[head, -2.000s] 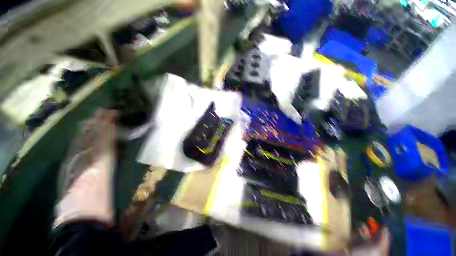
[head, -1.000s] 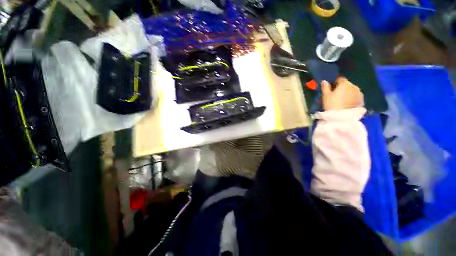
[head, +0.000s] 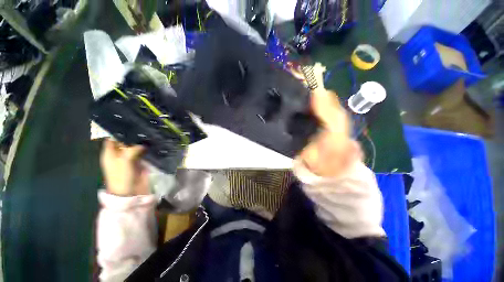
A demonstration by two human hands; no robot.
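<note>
My left hand (head: 122, 168) grips the near edge of a black socket panel (head: 146, 118) at the left; its open back with a yellow wire faces up. My right hand (head: 331, 137) holds the right end of another black panel (head: 248, 82), whose smooth dark face with round recesses is towards me. This panel is blurred and hides much of the white work mat (head: 235, 151). The fingertips of my right hand are blurred against the panel's edge.
A white solder spool (head: 367, 97) and a yellow tape roll (head: 365, 57) are at the right, near a coiled metal stand (head: 310, 77). A large blue bin (head: 453, 182) with clear plastic and a small blue bin (head: 436, 58) are further right. White foam (head: 102, 63) lies at the left.
My right hand has left the soldering gun, moved left and taken hold of a panel. My left hand has come into clear view with a panel. The view has shifted.
</note>
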